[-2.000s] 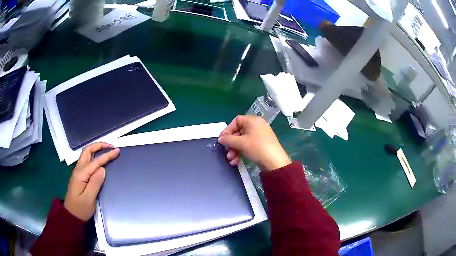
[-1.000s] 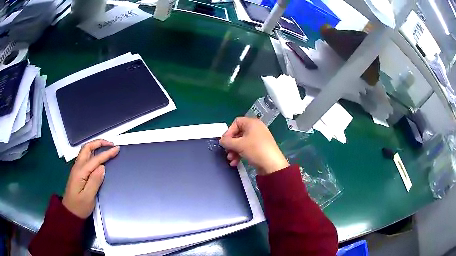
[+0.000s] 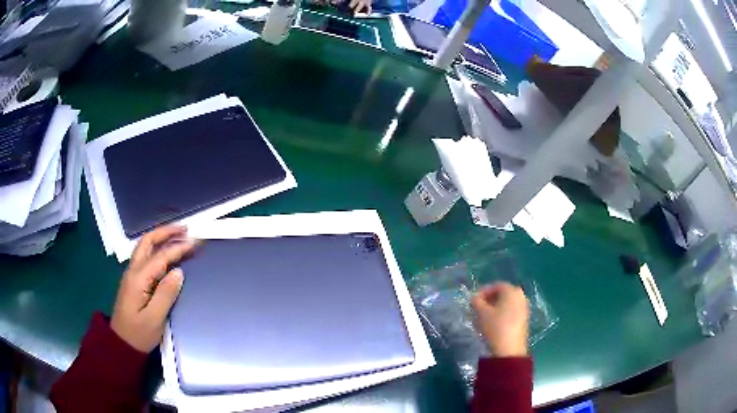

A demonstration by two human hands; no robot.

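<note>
A thin grey tablet [image 3: 295, 310] lies flat on white sheets [image 3: 420, 347] in front of me, its dark camera spot at the far right corner. My left hand [image 3: 153, 282] rests on its far left corner, fingers bent over the edge. My right hand [image 3: 503, 314] is off the tablet, above crumpled clear film [image 3: 440, 302] on the green bench. Its fingers are curled together; whether they hold a bit of film cannot be told.
A second dark tablet [image 3: 194, 169] lies on white sheets beyond. A paper stack [image 3: 48, 185] stands far left. A labelled bottle [image 3: 432, 198], white tissues [image 3: 470, 169] and a post [image 3: 558, 129] stand beyond on the right. A pale strip [image 3: 653, 294] lies far right.
My right hand has left the tablet's camera corner and moved right and nearer, over the clear film. My left hand stays on the tablet. The view has shifted slightly.
</note>
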